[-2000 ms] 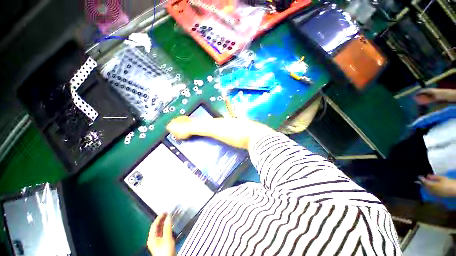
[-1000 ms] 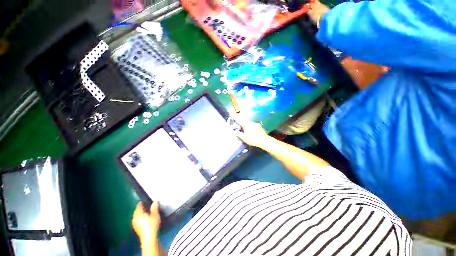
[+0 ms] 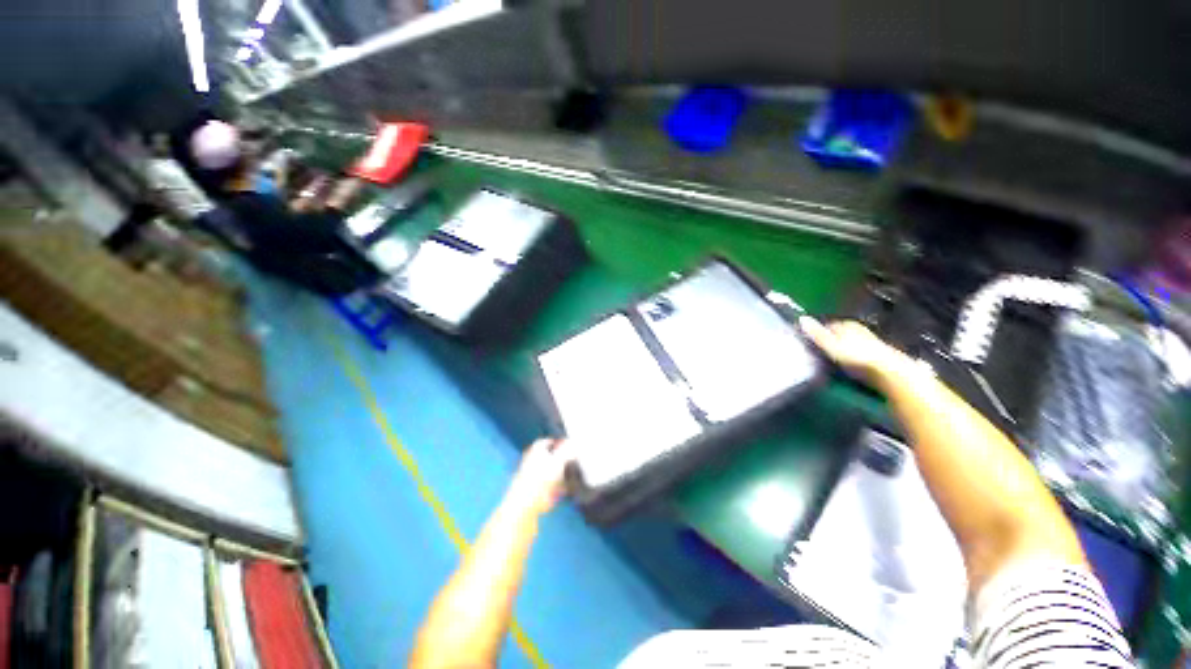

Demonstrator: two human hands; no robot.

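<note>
A black two-pocket tray (image 3: 705,421) with two silver-white panels (image 3: 620,399) is at mid-view. It looks thick, like a stack; whether it is lifted off the bench I cannot tell. My left hand (image 3: 542,473) grips its near left corner. My right hand (image 3: 849,342) is at its right edge, fingers partly hidden and blurred. Another panel (image 3: 869,536), with a dark camera cluster and shiny film, lies at lower right, partly behind my right forearm.
More stacked trays (image 3: 529,277) stand further left on the green bench. A dark parts tray (image 3: 901,307), white perforated strip (image 3: 980,320) and bagged parts sheet (image 3: 1104,399) are at right. Blue bins (image 3: 856,128) sit on the ledge. A person (image 3: 281,229) is at upper left.
The view has swung left along the bench. My hands have left the tray at the parts area and now hold the tray to its left. The person in blue is out of view.
</note>
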